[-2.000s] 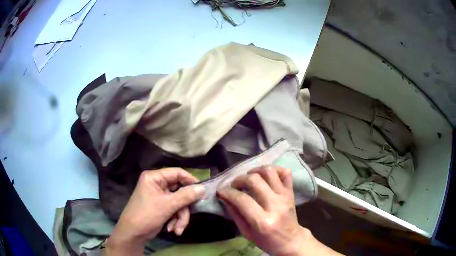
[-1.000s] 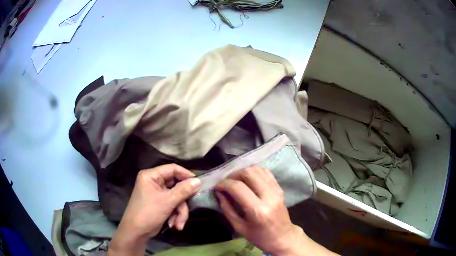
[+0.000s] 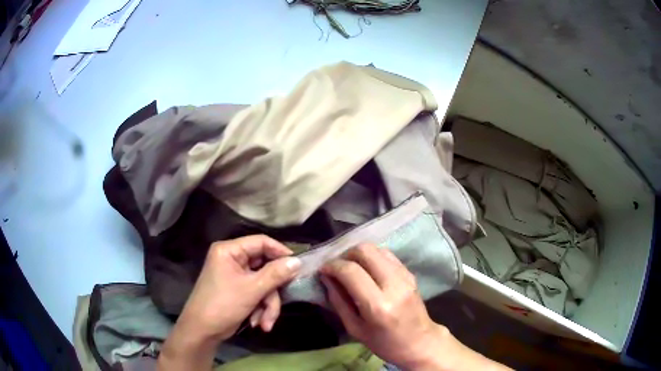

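A part-sewn garment with beige, taupe-grey and dark panels lies heaped in front of me. A mauve-grey strip along an edge runs up to the right, with a pale grey-green panel below it. My left hand pinches the strip's left end between thumb and finger. My right hand holds the edge just right of it, fingertips curled on the strip. A lime panel shows at the bottom, below my hands.
An off-white bin stands right of the white table, with taupe bundles inside. Tied olive-brown cords lie at the far edge. White sheets with dark lines lie at the far left.
More of the pale grey-green panel shows below the strip than two seconds ago, and the strip lies flatter. Both hands keep their hold close together. The whole view has shifted slightly.
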